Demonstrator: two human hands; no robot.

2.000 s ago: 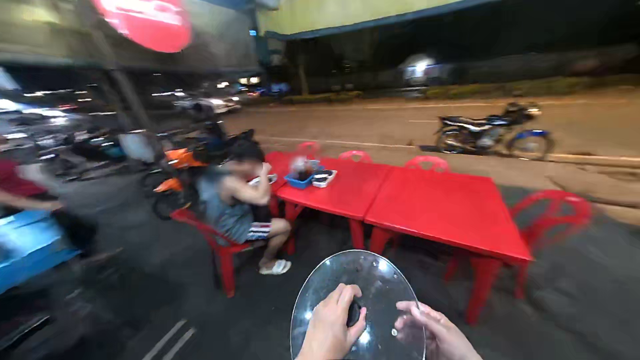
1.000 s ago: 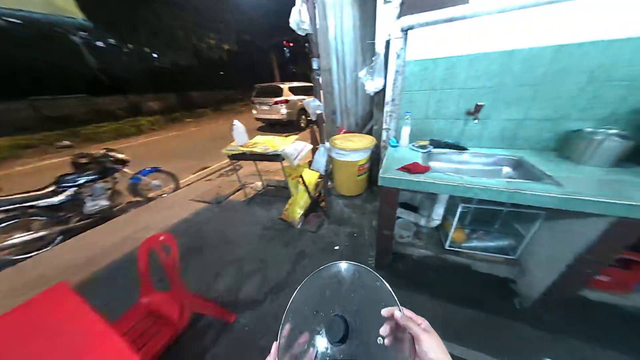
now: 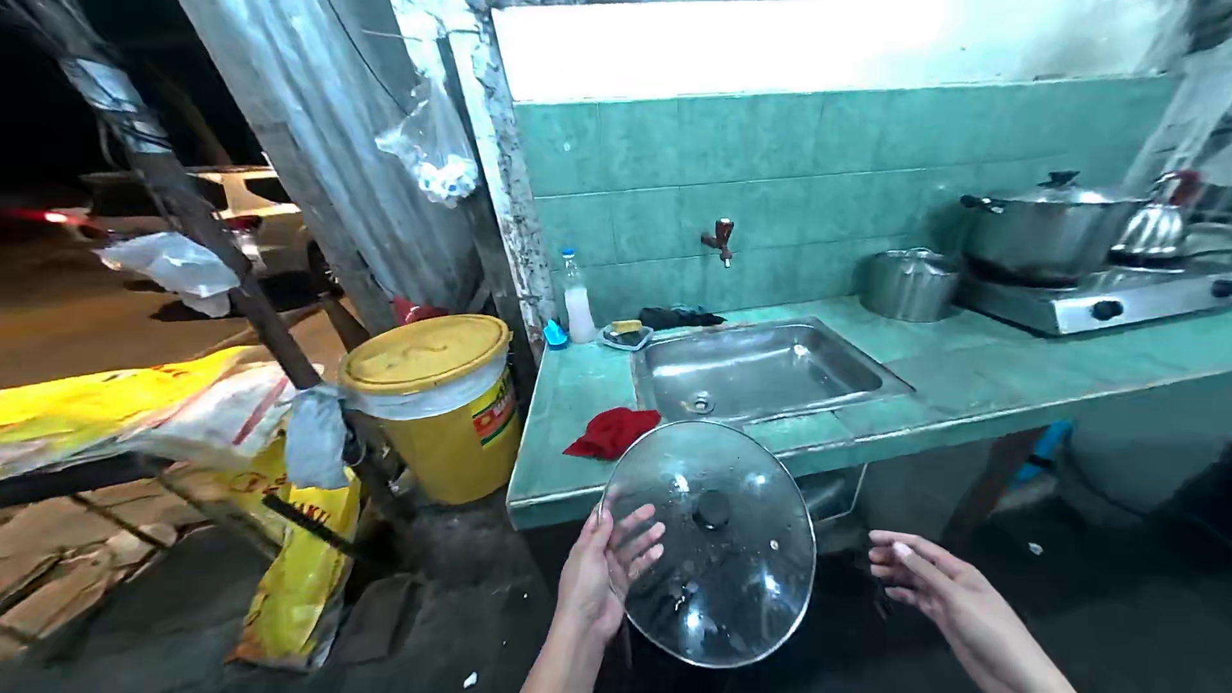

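My left hand (image 3: 611,568) grips the left edge of a round glass pot lid (image 3: 707,597), its fingers behind or against the clear glass and the thumb at the rim. The lid has a metal rim and a dark round knob, and drops of liquid show on it. It is tilted up in front of the tiled counter's front edge. To the right of the lid, apart from it, my right hand (image 3: 929,577) is in the air with fingers slightly bent and nothing in them. A red cloth (image 3: 613,434) lies on the counter just behind the lid.
A steel sink (image 3: 770,371) is set in the green tiled counter (image 3: 1001,361), below a wall tap (image 3: 719,241). A lidded pot (image 3: 910,285) and a large pot (image 3: 1049,236) on a gas stove (image 3: 1107,294) stand at right. A yellow lidded bucket (image 3: 443,423) stands left of the counter.
The view has swung right from the red tables and street to the sink counter, now nearer. My right hand, at the lid's right edge one second ago, is now apart from it.
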